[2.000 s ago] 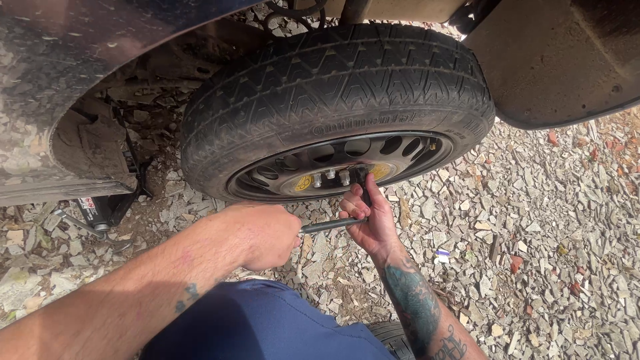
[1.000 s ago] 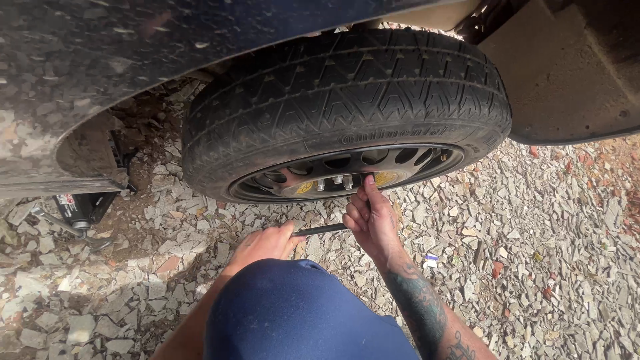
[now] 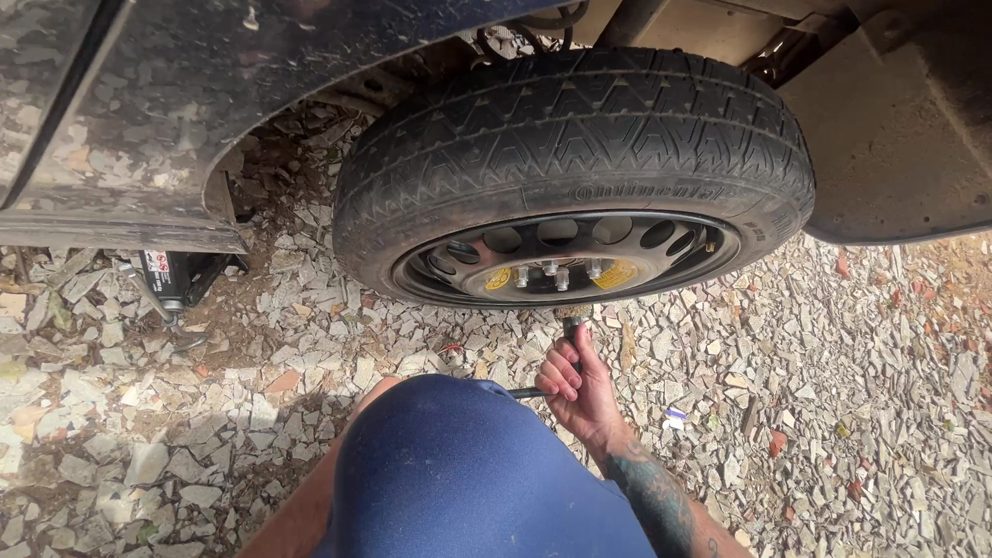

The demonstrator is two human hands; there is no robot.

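A black steel wheel with a Continental tyre (image 3: 573,139) is mounted under the car's wheel arch. Several wheel bolts (image 3: 562,279) show at its hub, between yellow stickers. Just below the rim's lower edge, my right hand (image 3: 573,380) is closed around the head end of a dark wheel wrench (image 3: 572,322); its socket end points up toward the wheel. The wrench's bar (image 3: 528,393) runs left from my right hand and passes behind my knee. My left hand is hidden behind the knee; only the left forearm shows at the lower left.
A jack (image 3: 169,279) stands under the car sill (image 3: 124,236) at the left, its hooked handle end on the gravel (image 3: 821,387). Dark bodywork (image 3: 155,101) hangs over the upper left, and a mud flap (image 3: 899,163) is right of the tyre. My blue-clad knee (image 3: 473,473) fills the lower middle.
My right hand has moved down from the wheel bolts to below the rim, with the wrench in it. My left hand, seen on the bar earlier, has gone behind the knee.
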